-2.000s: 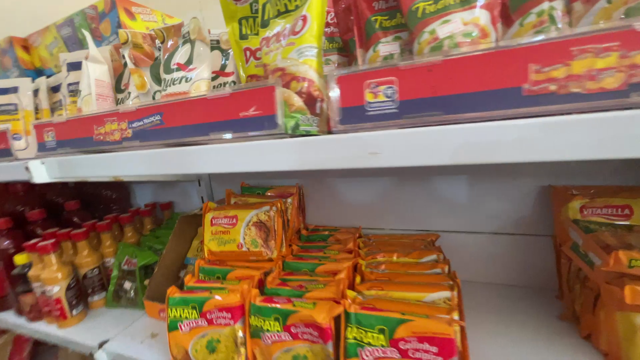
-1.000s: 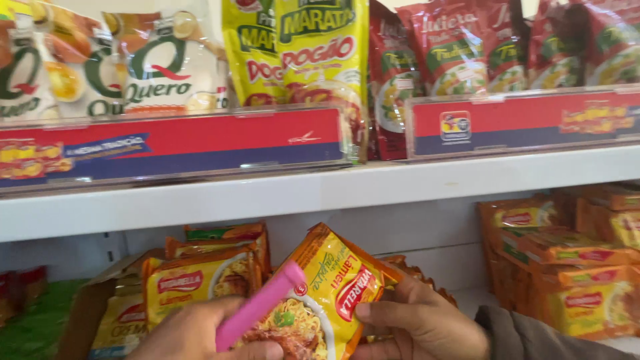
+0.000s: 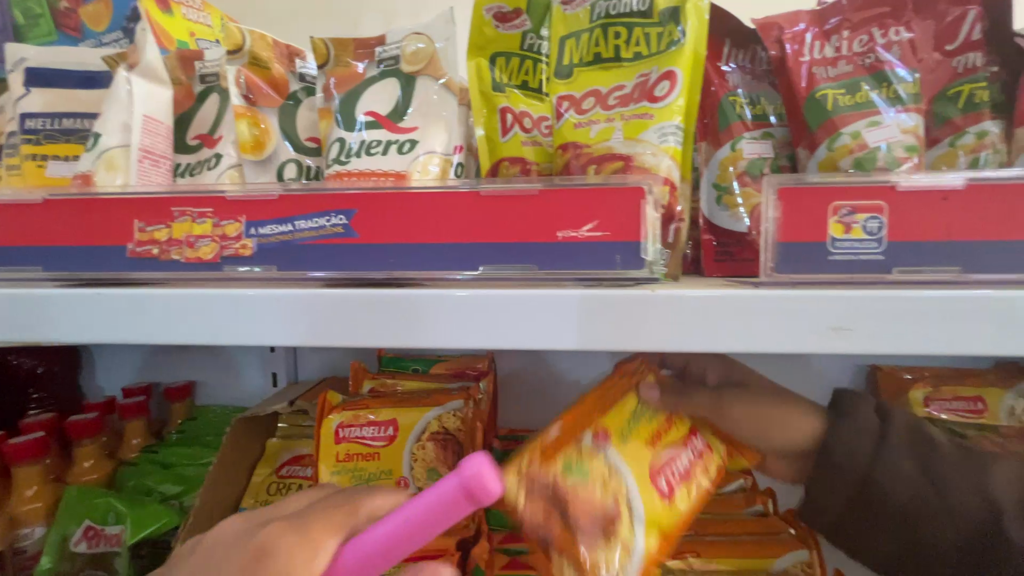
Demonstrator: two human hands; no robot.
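Note:
My right hand point(image 3: 720, 400), in a dark sleeve, grips an orange and yellow instant noodle packet point(image 3: 616, 480) by its upper end. The packet is tilted and slightly blurred, above stacked noodle packets point(image 3: 744, 552) on the lower shelf. At the bottom, left of the packet, my left hand point(image 3: 296, 532) is closed around a pink stick-like object point(image 3: 420, 516), whose rounded tip points up and right, close to the packet's left edge. Behind that hand stands another noodle packet point(image 3: 364, 460), upright. The lower part of my left hand is out of frame.
A white shelf edge point(image 3: 512, 320) crosses above my hands. On it stand sauce pouches point(image 3: 624, 88) behind a red and blue plastic-covered strip point(image 3: 448, 228). Lower left are red-capped bottles point(image 3: 96, 448), green packets point(image 3: 96, 528) and a cardboard box point(image 3: 240, 456). More noodle packets point(image 3: 952, 400) lie at right.
Both hands have come into view since the first frame. One second ago both were at the noodle packet; now the left is apart from it, and the right holds it more tilted.

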